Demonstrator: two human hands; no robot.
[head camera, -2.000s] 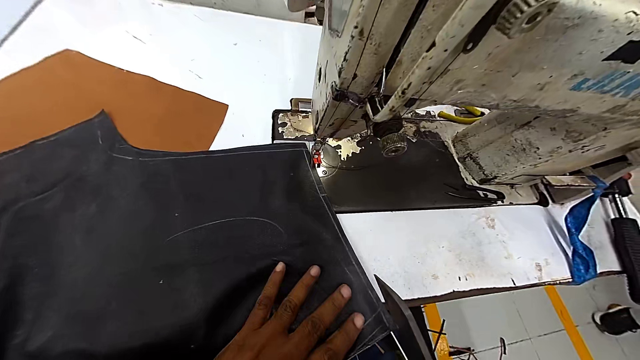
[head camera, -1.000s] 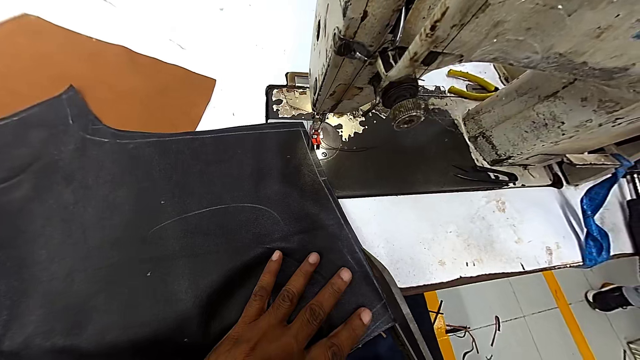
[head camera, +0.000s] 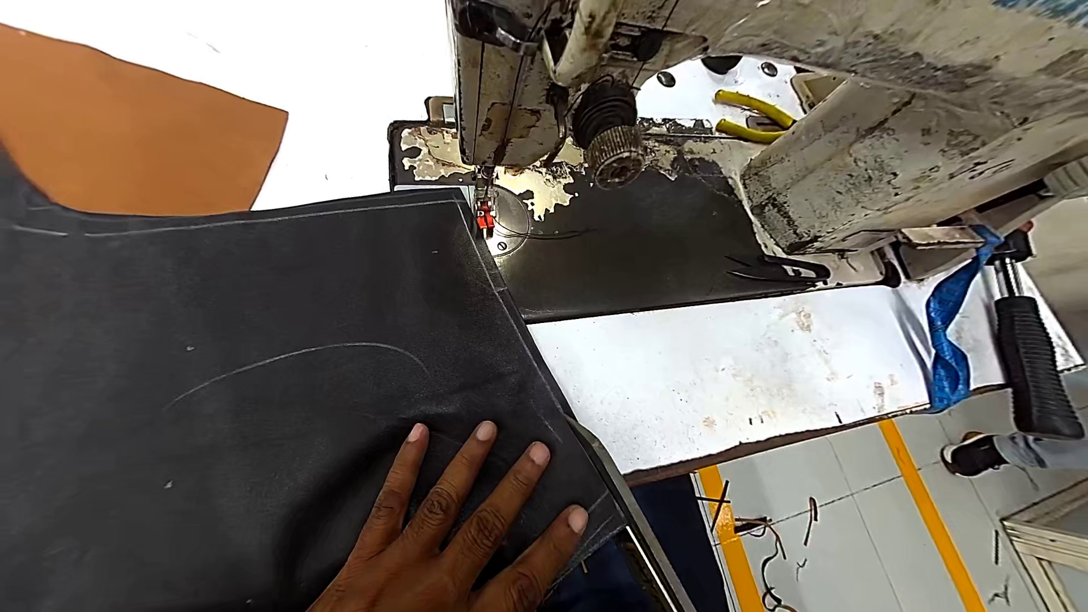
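Note:
A large piece of black leather or leather-like sheet (head camera: 255, 297) fills the left and lower middle of the head view, with pale marked lines along its edges and a curved line across it. My left hand (head camera: 476, 518) lies palm down near its lower right edge, fingers spread and thumb hidden. Above the hand, the sheet's upper right corner reaches the presser foot (head camera: 484, 204) of an industrial sewing machine (head camera: 510, 93); a small red part shows there. Whether the needle is in the sheet cannot be told. My right hand is out of view.
A brown leather-like piece (head camera: 153, 127) lies behind the black sheet. Tweezers (head camera: 782, 269) rest on the machine bed (head camera: 629, 263), with a yellow-handled tool (head camera: 752, 117) behind. At right are a blue strip (head camera: 949, 340) and black ribbed handle (head camera: 1033, 365). A person's shoe (head camera: 971, 455) stands on the floor.
The view has shifted and come closer. My left hand stays spread on the black sheet, near the same curved line.

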